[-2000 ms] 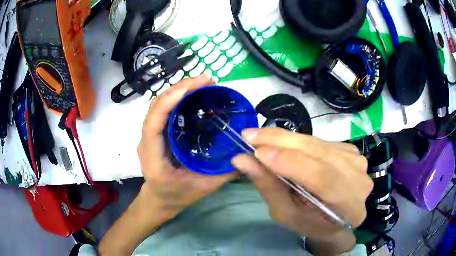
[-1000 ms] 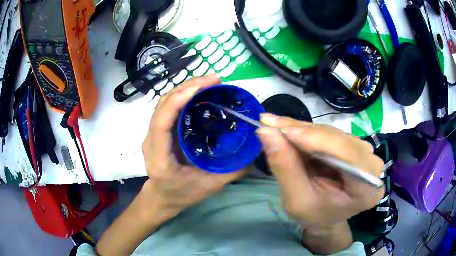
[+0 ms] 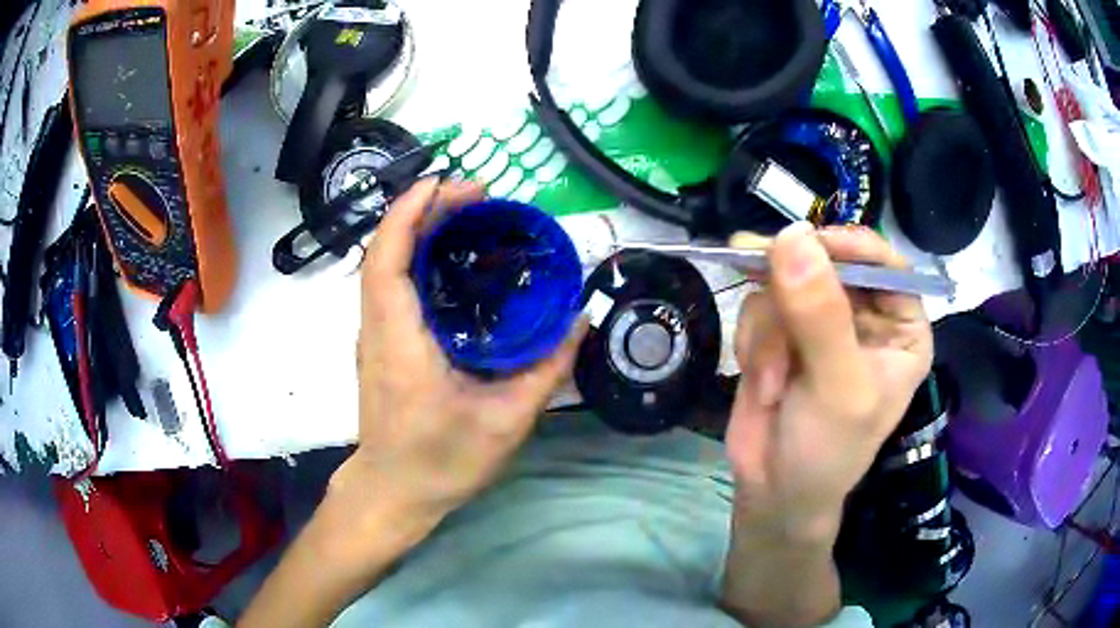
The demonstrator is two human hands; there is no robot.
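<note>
My left hand holds a round blue tub tilted toward the camera, with small dark and shiny bits inside. My right hand holds silver tweezers between thumb and fingers, their tips pointing left, outside the tub to its right. Whether the tips hold anything is too small to tell. A black speaker driver plate with a silver-grey ring and round centre lies between my hands. The open ear cup with a silver-white battery and blue board lies behind my right hand, partly hidden by it.
An orange multimeter with red and black leads lies at the left. Black headphone parts lie behind the tub. An ear pad, a loose black pad and blue-handled cutters lie at back right. A purple stool stands lower right.
The tweezers have come out of the tub to the right with my right hand. The tub has moved slightly left, and more of the driver plate shows. The camera view has shifted.
</note>
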